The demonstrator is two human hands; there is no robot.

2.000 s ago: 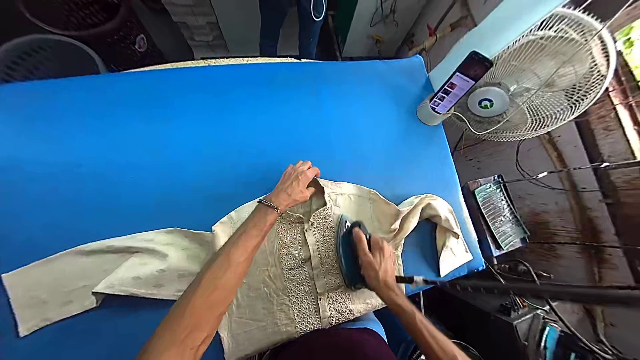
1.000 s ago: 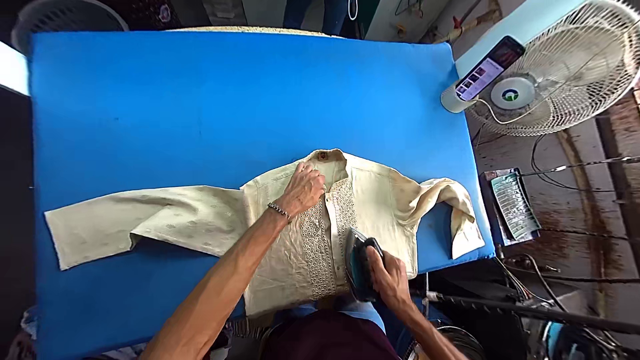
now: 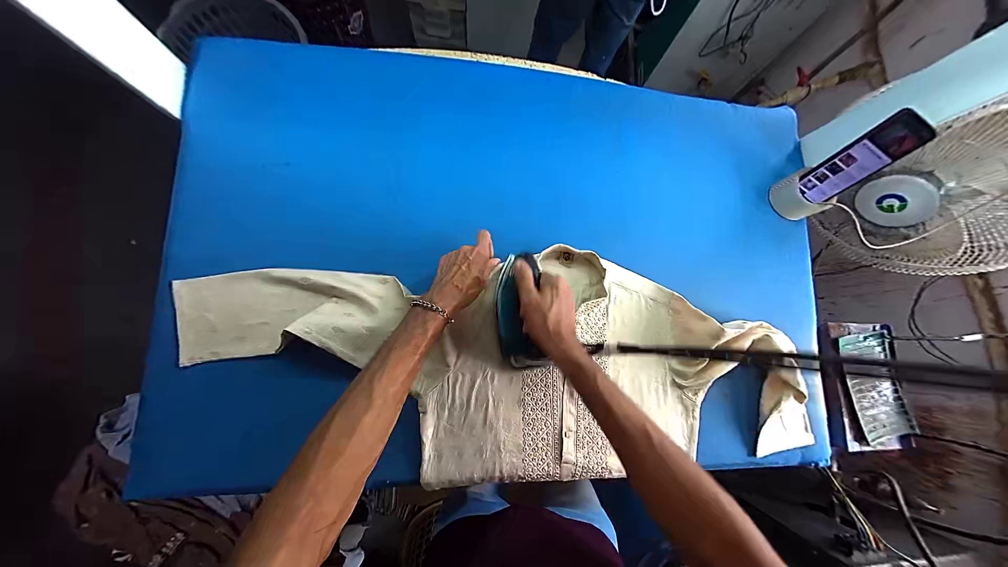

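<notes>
A cream shirt [image 3: 488, 425] with an embroidered front panel lies spread on the blue padded ironing table [image 3: 472, 157], its collar away from me and its sleeves out to both sides. My right hand [image 3: 545, 309] grips the handle of a dark teal clothes iron [image 3: 512, 319], which rests on the shirt's left shoulder area beside the collar. Just left of the iron, my left hand [image 3: 465, 272] touches the shirt's shoulder edge, fingers pointing away from me; a chain bracelet is on that wrist. Whether those fingers pinch cloth cannot be told.
The iron's black cord [image 3: 709, 353] runs right across the shirt's sleeve. At the far right corner a phone [image 3: 866, 157] leans by a white cylinder [image 3: 790, 197], in front of a fan [image 3: 945, 228]. A person's legs [image 3: 587, 31] show beyond the table. Clothes [image 3: 118, 488] lie below its left edge.
The iron in my right hand has moved from the front placket near the hem up to the left shoulder. My left hand has shifted from the collar area to the shoulder's outer edge.
</notes>
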